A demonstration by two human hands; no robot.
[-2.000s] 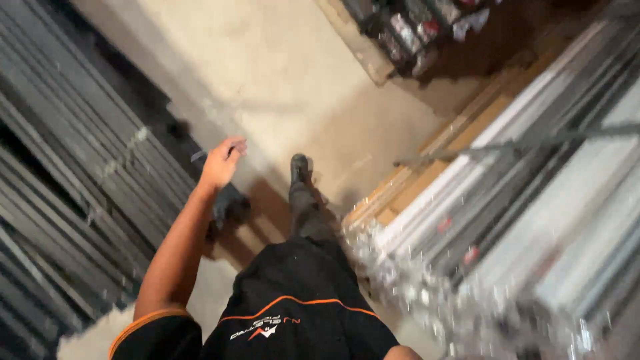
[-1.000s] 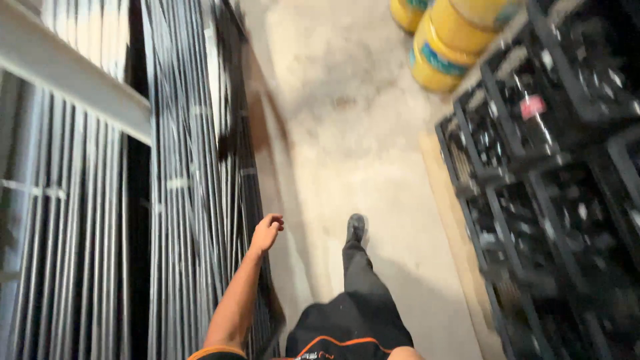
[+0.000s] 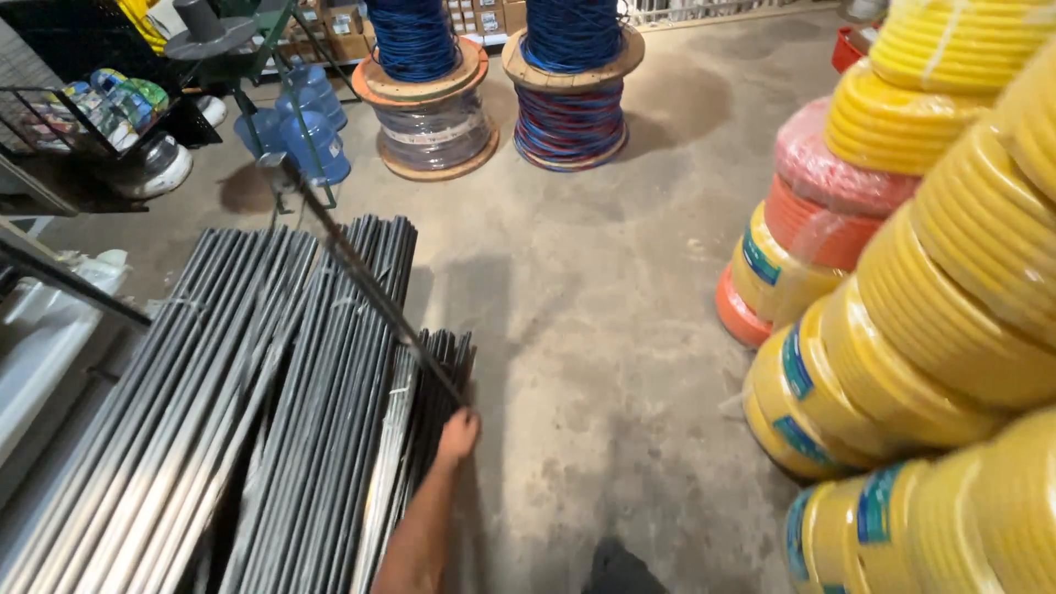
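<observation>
My left hand [image 3: 460,431] is low in the centre of the head view, its fingers loosely curled and blurred. Directly above it is the lower visible end of a dark metal bar [image 3: 363,276], which slants up to the left across the pipes; whether the hand touches or grips it cannot be told. Long bundles of dark metal pipes [image 3: 322,396] lie to the left of the hand and forearm, some tied with bands. A shorter bundle [image 3: 445,355] ends just above the hand. My right hand is out of view.
Stacked yellow hose coils [image 3: 891,330] line the right side, with orange coils [image 3: 813,223] among them. Ahead stand wooden spools of blue cable [image 3: 569,37] and blue water jugs [image 3: 313,148]. Concrete floor [image 3: 602,330] runs between the pipes and coils.
The view has swung up and ahead, bringing in the cable spools and the hose stacks. The black crates seen on the right earlier are out of view.
</observation>
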